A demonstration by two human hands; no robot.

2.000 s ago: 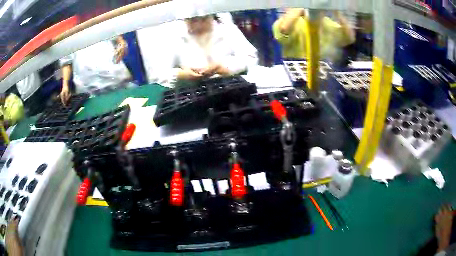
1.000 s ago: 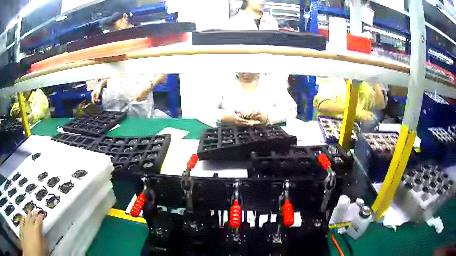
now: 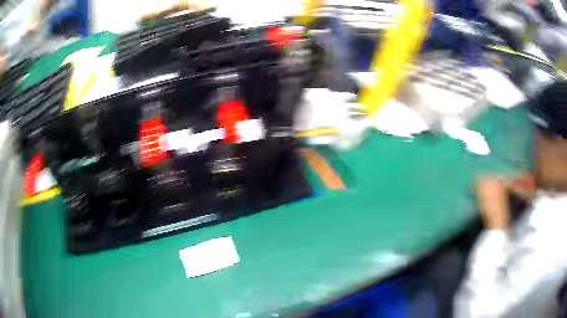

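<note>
The frame is strongly blurred. The black press fixture (image 3: 193, 192) stands on the green mat in front of me, with red toggle clamp handles (image 3: 152, 141) and a pale label strip on its front edge. A white card (image 3: 209, 256) lies flat on the mat before the fixture. Neither my left hand nor my right hand is in the picture.
At the right edge another person shows, with a hand (image 3: 494, 195) and white sleeve at the mat. Black trays (image 3: 168, 46) lie behind the fixture. An orange stick (image 3: 324, 169), white bottles, a yellow post (image 3: 398, 53) and a parts tray (image 3: 444, 87) are further right.
The view has swung right and down. My left hand, earlier at the pockets of the white foam tray, has left the picture. The white card and the person at the right have come into view.
</note>
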